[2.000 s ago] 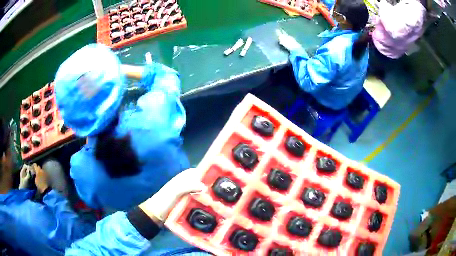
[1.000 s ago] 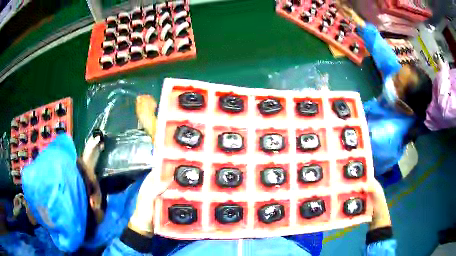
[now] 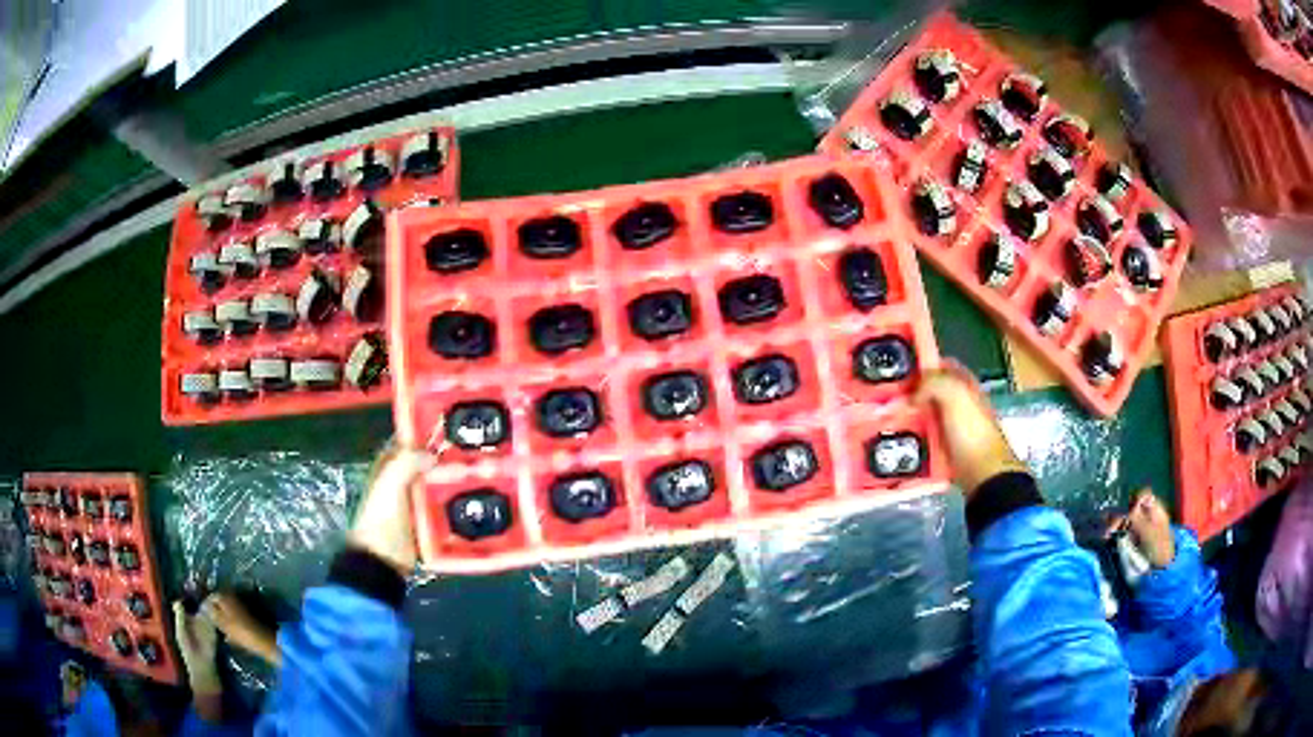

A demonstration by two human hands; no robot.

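Note:
A pink-red foam tray [image 3: 670,536] is held in front of me, with a black watch body [image 3: 664,313] in each of its square pockets. My left hand [image 3: 386,504], in a white glove, grips the tray's lower left side. My right hand [image 3: 968,423], bare, grips its right side. The fingers under the tray are hidden. Loose pale strap pieces [image 3: 688,602] lie on the film-covered bench just below the tray.
A foam tray of banded watches [image 3: 176,346] is at the left, partly behind my tray; another [image 3: 994,295] is tilted at the right on cardboard. Further trays stand at far left [image 3: 144,612] and far right [image 3: 1189,418]. Other workers' hands [image 3: 1148,530] are at both sides.
The held tray has come from over the floor and stools to above the bench. My right hand, unseen two seconds ago, holds its right side. The view has moved closer over the bench.

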